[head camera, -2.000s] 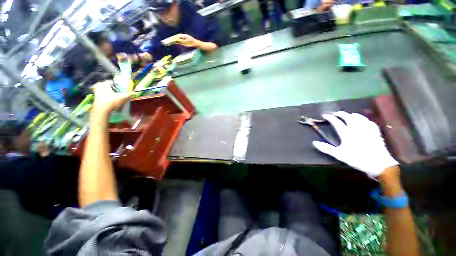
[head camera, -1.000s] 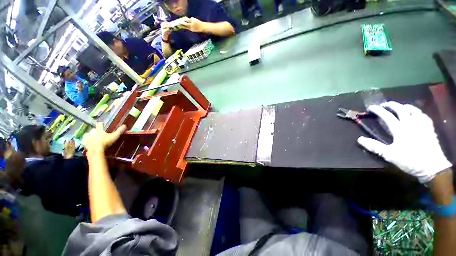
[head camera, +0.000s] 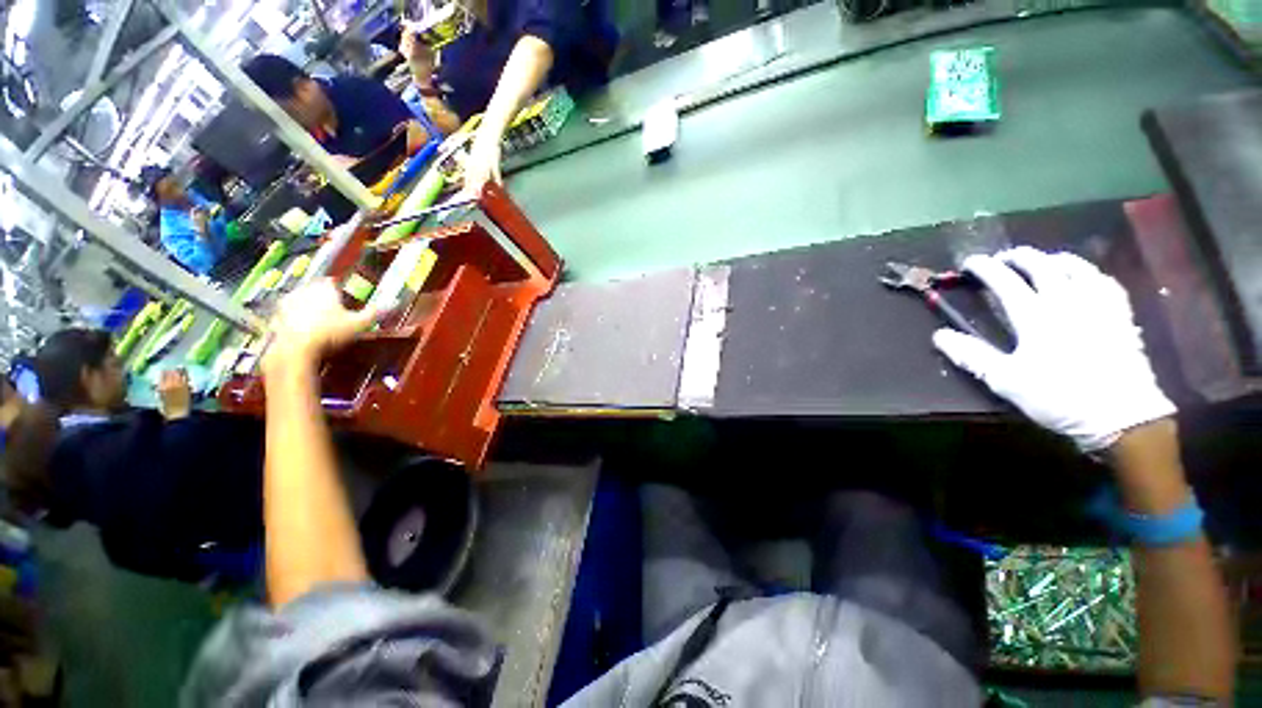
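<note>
My right hand (head camera: 1059, 339), in a white glove, rests over the dark mat (head camera: 830, 332). Its thumb and fingers are around the handles of the side cutters (head camera: 916, 280), whose jaws point left. My bare left hand (head camera: 316, 325) is blurred at the left part of the red rack (head camera: 457, 367), with no object visible in it; its fingertips are unclear. A pale board with a yellow end (head camera: 401, 280) stands in the rack.
The green conveyor (head camera: 803, 180) carries a green board (head camera: 962, 86) and a small white block (head camera: 660, 129). A person's arm (head camera: 509, 104) reaches to the rack's far end. A dark slab (head camera: 1225, 208) is right; a scrap box (head camera: 1059, 609) and black disc (head camera: 418, 526) are below.
My left hand came down from above the rack to its left part. The person opposite, who held a board in both hands, now reaches towards the rack. My right hand stays at the cutters.
</note>
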